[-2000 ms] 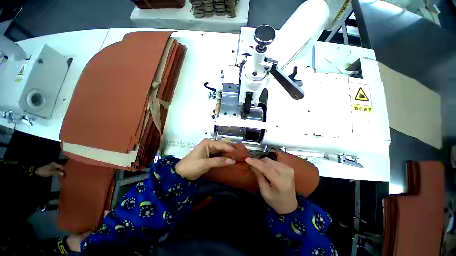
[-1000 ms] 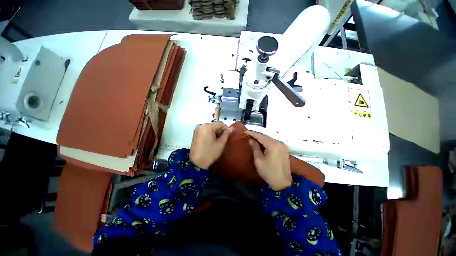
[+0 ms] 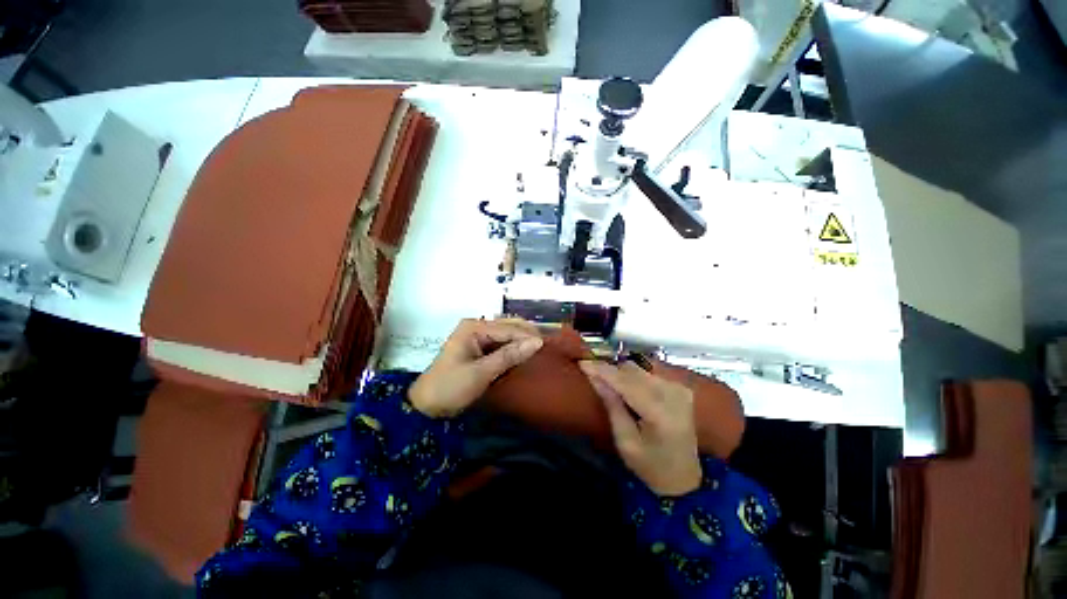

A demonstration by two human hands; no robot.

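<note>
A rust-red cut panel lies across my lap at the front edge of the machine, its top corner between my hands. My left hand pinches the panel's edge with thumb and fingers. My right hand holds the panel's edge a little to the right. The white sewing machine stands just beyond, with its dark feed area close above the panel corner. The panel's lower part is hidden by my sleeves and body.
A tied rust panel stack lies on the white table at left, with more panels lower left. Another rust stack is at lower right. A black lever angles off the machine head. Brown bundles sit behind.
Compared with one second ago, both hands and the panel corner have moved back from the machine toward me, uncovering the feed area. The other person's hands at lower left no longer show.
</note>
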